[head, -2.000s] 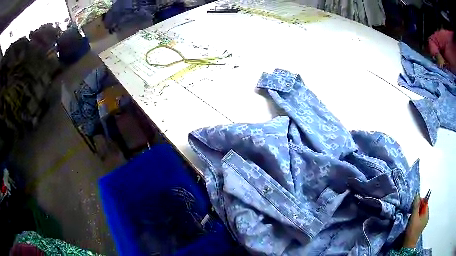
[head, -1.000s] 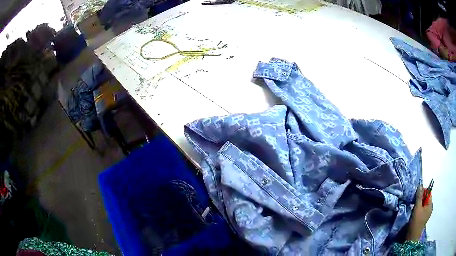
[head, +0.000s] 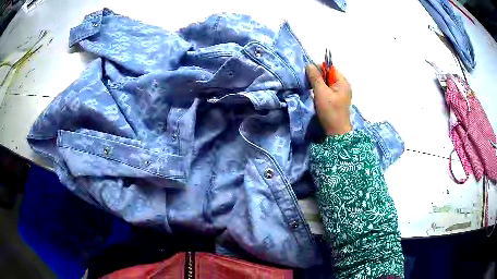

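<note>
A blue denim jacket with a paler pattern [head: 147,82] lies rumpled over the near table, its lower part hanging at the edge by my body. A cuff [head: 87,28] lies at the upper left, and a stitched band with metal buttons [head: 122,156] crosses the left part. My right hand [head: 332,101], in a green patterned sleeve, rests at the jacket's right edge and holds orange-red thread snips [head: 328,72], dark blades pointing up. The thumb is by the fabric edge; whether it pinches the cloth is unclear. My left hand is not in view.
The white table [head: 381,71] has thread scraps. A red-and-white cloth item with ties [head: 473,128] lies at the right. Other denim [head: 449,30] lies at the upper right. Yellow-green cord [head: 23,59] is at the far left. A blue bin [head: 60,218] stands below the table edge.
The view has turned right and down, so the jacket appears further left and the red-and-white cloth has come into view. My right hand still holds the snips beside the jacket.
</note>
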